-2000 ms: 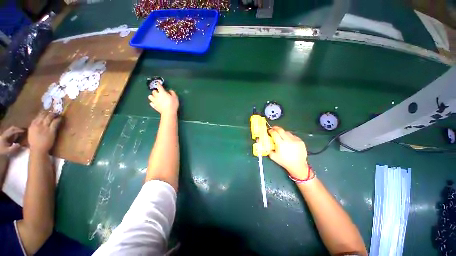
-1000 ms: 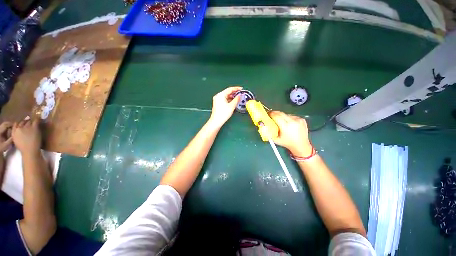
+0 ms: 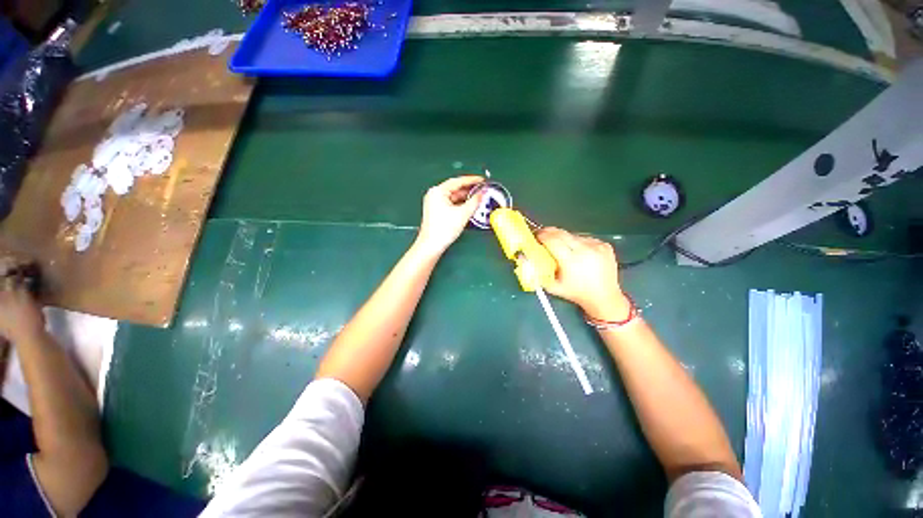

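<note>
My right hand [image 3: 582,268] is shut on the yellow glue gun [image 3: 526,253], with a white glue stick [image 3: 564,342] sticking out of its rear. The gun's nozzle end is at the face of a round black-and-white unit [image 3: 489,205]. My left hand [image 3: 445,214] grips this unit at its left rim, with thin wire ends showing above it. The exact nozzle contact is too small to tell. Another round unit [image 3: 662,195] lies on the green bench to the right, and one more [image 3: 856,219] lies beyond the post.
A white metal post [image 3: 800,172] slants at the right, with a dark cord near its foot. Glue sticks [image 3: 784,395] and small black parts [image 3: 904,395] lie at right. A blue tray [image 3: 314,63] stands at the back. At left are a brown board [image 3: 152,258], white discs [image 3: 116,162] and another person's arm [image 3: 56,405].
My left hand has moved right from the far-left unit and now grips a unit at the gun's nozzle. The gun has tilted. The units on the bench have shifted right in view.
</note>
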